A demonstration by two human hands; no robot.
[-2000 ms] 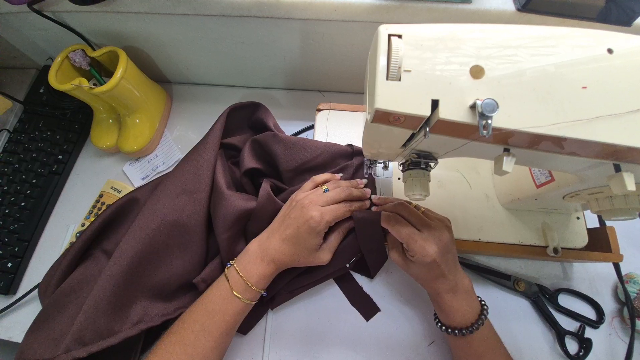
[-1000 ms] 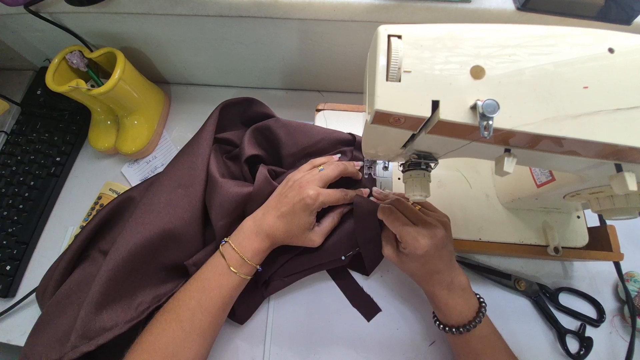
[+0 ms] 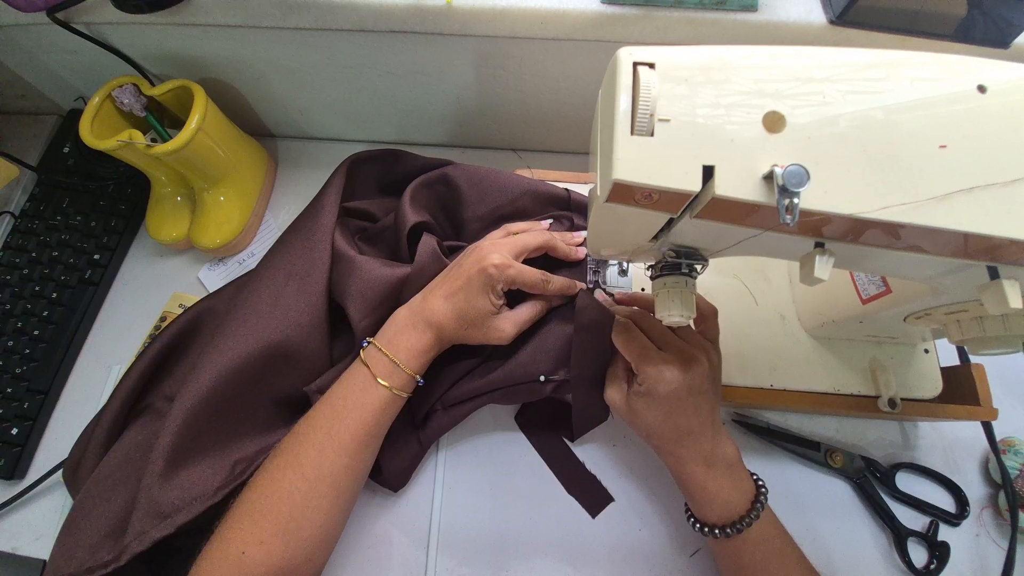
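Note:
Dark brown fabric (image 3: 264,360) lies bunched to the left of the cream sewing machine (image 3: 720,96), its edge at the presser foot (image 3: 596,274). My left hand (image 3: 500,284) rests on the cloth with fingers spread, thumb and index fingertip close to the foot. Just in front of the foot, my right hand (image 3: 668,352) pinches a narrow brown fabric strip (image 3: 592,360) at the cloth's edge; some of its fingers are behind the tension dial (image 3: 674,298). A white-headed pin (image 3: 543,378) sits in the fabric below. The strip's loose end hangs down over the white table.
Black-handled fabric shears (image 3: 856,472) lie at the lower right beside the machine's wooden base (image 3: 848,406). On the left are a yellow boot-shaped holder (image 3: 228,172), a black keyboard (image 3: 76,264), a paper with writing (image 3: 244,254) and a yellow item (image 3: 170,316) partly under the cloth.
Compared with two seconds ago, my left hand has shifted slightly left and its fingers are more spread. My right hand stays by the presser foot, still pinching the strip.

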